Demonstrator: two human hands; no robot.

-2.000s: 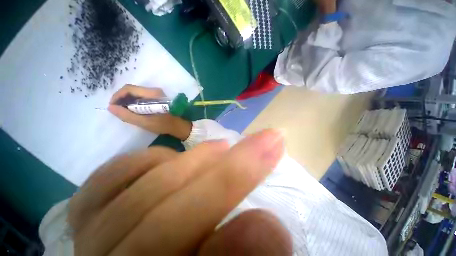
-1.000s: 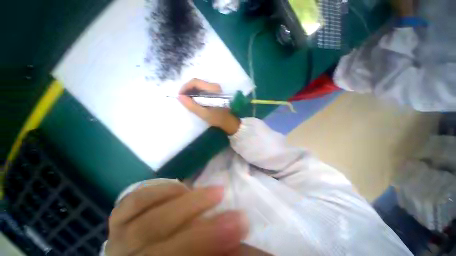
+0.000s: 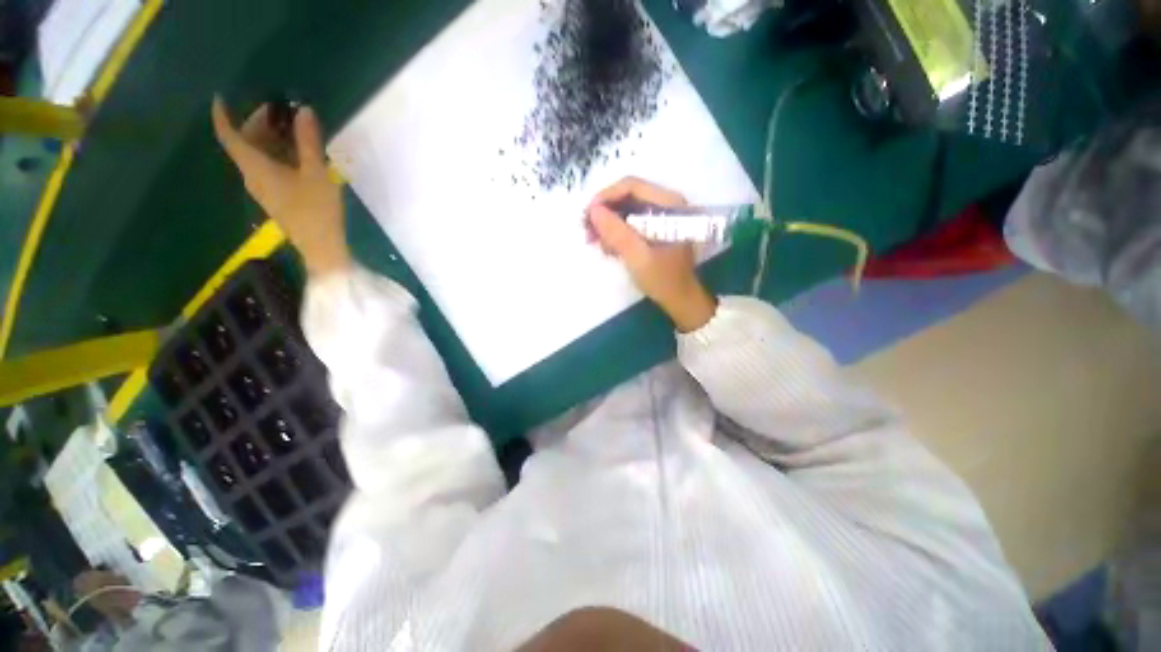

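Observation:
My left hand point(image 3: 293, 185) is reached out over the green surface at the upper left. A small dark, glossy housing point(image 3: 284, 115) shows between its thumb and fingers; the exact contact is blurred. My right hand point(image 3: 647, 248) holds a glue dispensing syringe point(image 3: 688, 227) with a white label over the white work sheet point(image 3: 471, 255). The syringe's green cap point(image 3: 751, 227) and yellowish air hose point(image 3: 828, 232) point right. Its tip is too small to make out. A loose pile of tiny black parts point(image 3: 592, 89) lies above my right hand.
A black blister tray point(image 3: 255, 408) with glossy dark units in its pockets is at the left, beside my left forearm. Yellow tape point(image 3: 77, 363) crosses the left. A black box with a yellow-green label point(image 3: 936, 45) and a crumpled white item point(image 3: 732, 13) lie at the top. A person's sleeve point(image 3: 1095, 210) is at the right.
My left hand has moved from close before the camera to the far upper left, with a dark housing now at its fingers. The view has shifted left; my right hand still holds the syringe.

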